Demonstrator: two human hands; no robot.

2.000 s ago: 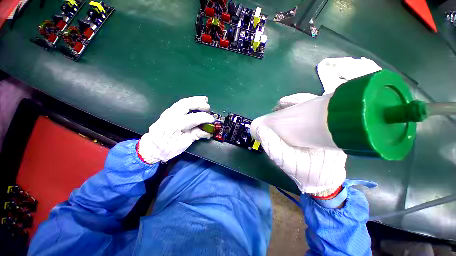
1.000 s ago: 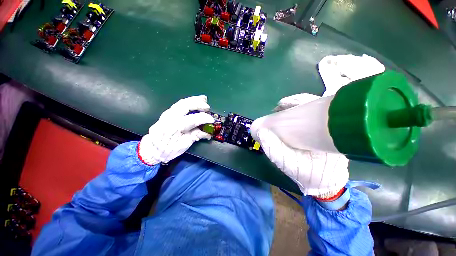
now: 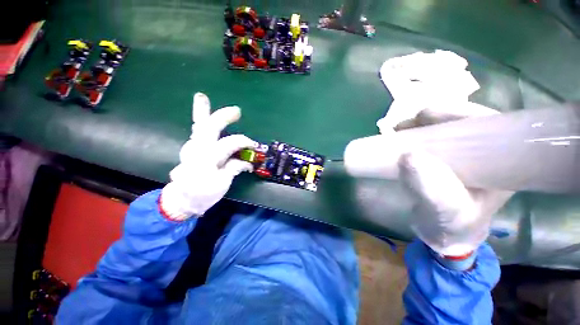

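A dark populated circuit board [image 3: 286, 166] with red, yellow and black parts lies near the front edge of the green bench mat. My gloved left hand [image 3: 207, 159] pinches its left end at the yellow-green and red coil, with other fingers raised. My gloved right hand [image 3: 448, 203] is shut round the white glue syringe [image 3: 502, 149], held nearly level. Its thin needle points left, its tip a little right of the board's right end. The syringe's rear end is cut off by the right edge of the picture.
Two boards [image 3: 98, 73] stand at the back left and a group of boards [image 3: 270, 47] at the back middle. A crumpled white cloth [image 3: 426, 82] lies behind the syringe. A metal stand foot [image 3: 346, 24] is at the top. A red-lined tray [image 3: 86, 235] holds boards at lower left.
My right hand and the syringe have moved right, uncovering the board's right end and the needle. The green cap has left the picture. Some left fingers have lifted; the view has shifted.
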